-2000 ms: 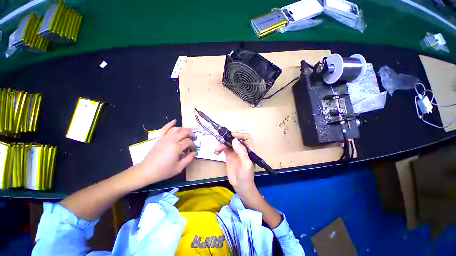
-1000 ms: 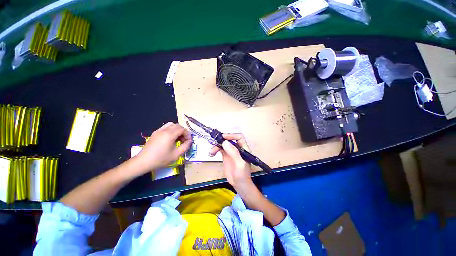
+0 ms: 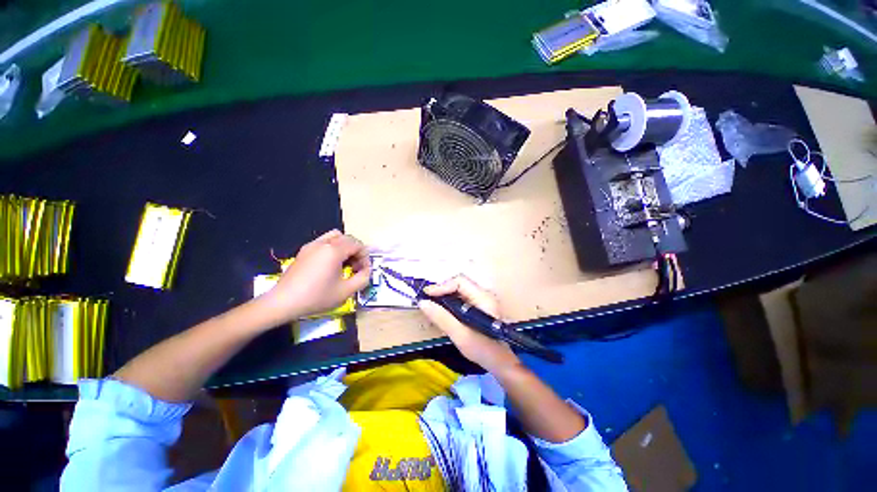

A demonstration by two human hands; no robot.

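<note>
My right hand (image 3: 468, 312) is closed around the black soldering iron (image 3: 481, 322). Its metal tip points left and lies at the small greenish circuit board (image 3: 373, 290) at the left end of a white housing (image 3: 397, 294). The housing lies on the cardboard mat. My left hand (image 3: 325, 277) is bent over the left end of the housing, fingertips beside the board; what they pinch is too small to tell. Yellow-edged battery cells (image 3: 317, 328) lie partly under my left hand, with a thin red wire at their upper left.
A black fan (image 3: 471, 144) and a black solder feeder (image 3: 615, 207) with a wire reel (image 3: 654, 121) stand on the cardboard mat (image 3: 385, 183). Battery stacks (image 3: 53, 341) and a single battery (image 3: 159, 246) lie left. The green belt (image 3: 337, 48) behind carries more cells and housings.
The soldering iron's tip has come down and right onto the board area, and my right hand has shifted slightly right. My left hand has stayed near the board. The view has shifted slightly.
</note>
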